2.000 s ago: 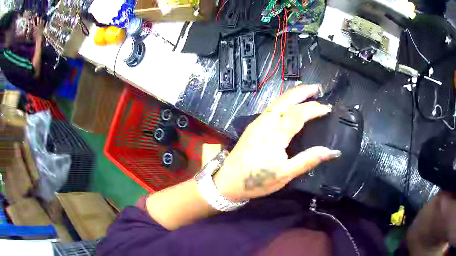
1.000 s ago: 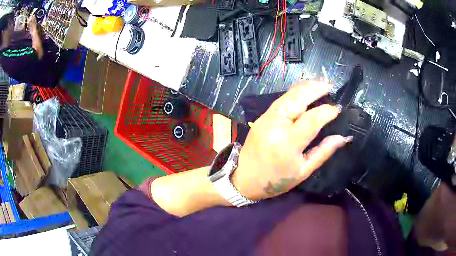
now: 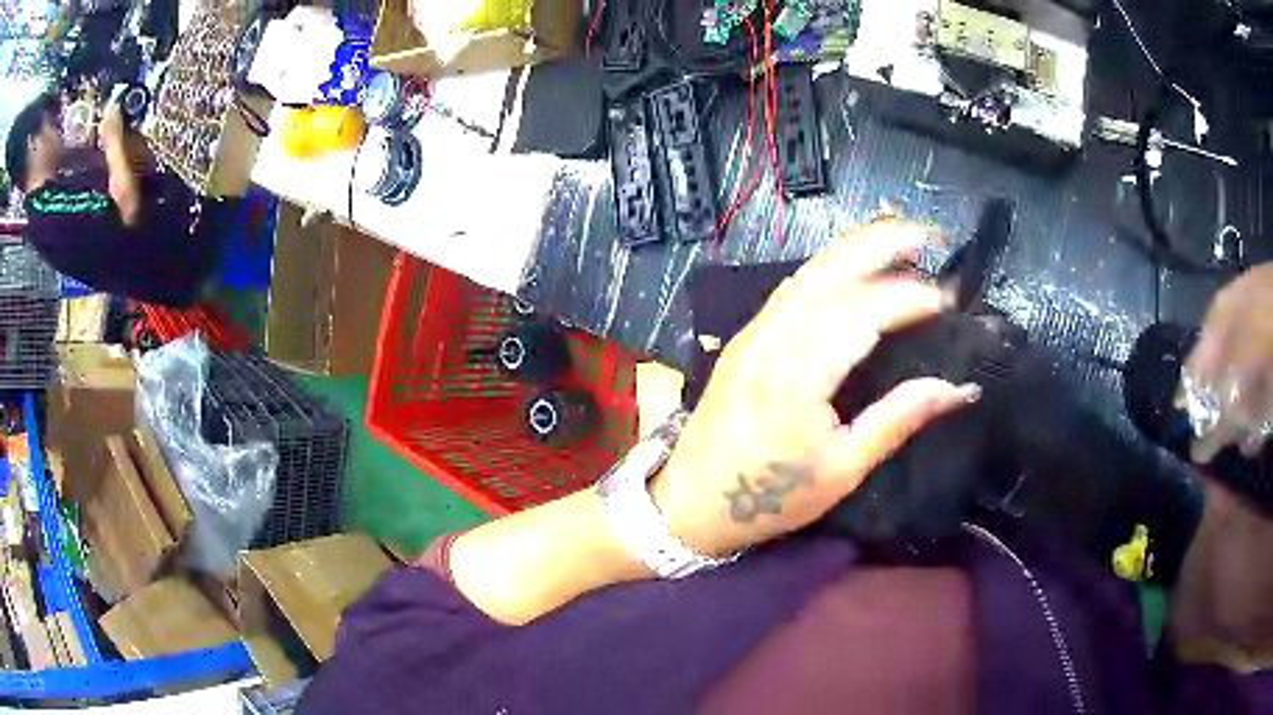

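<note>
My left hand (image 3: pixel 796 398), bare with a watch on the wrist, grips a black rounded speaker body (image 3: pixel 949 461) at the lap edge of the bench. Thumb and fingers spread over its near left side; its underside is hidden. A black strip (image 3: pixel 988 252) sticks up beyond the body. My right hand (image 3: pixel 1236 366) is at the right edge, partly cut off, with fingers pointing down at a black round thing (image 3: pixel 1156 374) on the bench. Whether it grips that thing is unclear.
Black plastic brackets (image 3: pixel 684 154) and red wires (image 3: pixel 765 126) lie on the far side. A pale metal unit (image 3: pixel 977 70) stands far right. A red crate (image 3: pixel 405 363) holds black cylinders (image 3: pixel 561 415). A yellow tag (image 3: pixel 1132 555) is low right. A person (image 3: pixel 119 224) is far left.
My right hand has come into view at the right, by the black round thing. My left hand stays on the body, which is turned and its ribbed end less visible. The camera view has shifted.
</note>
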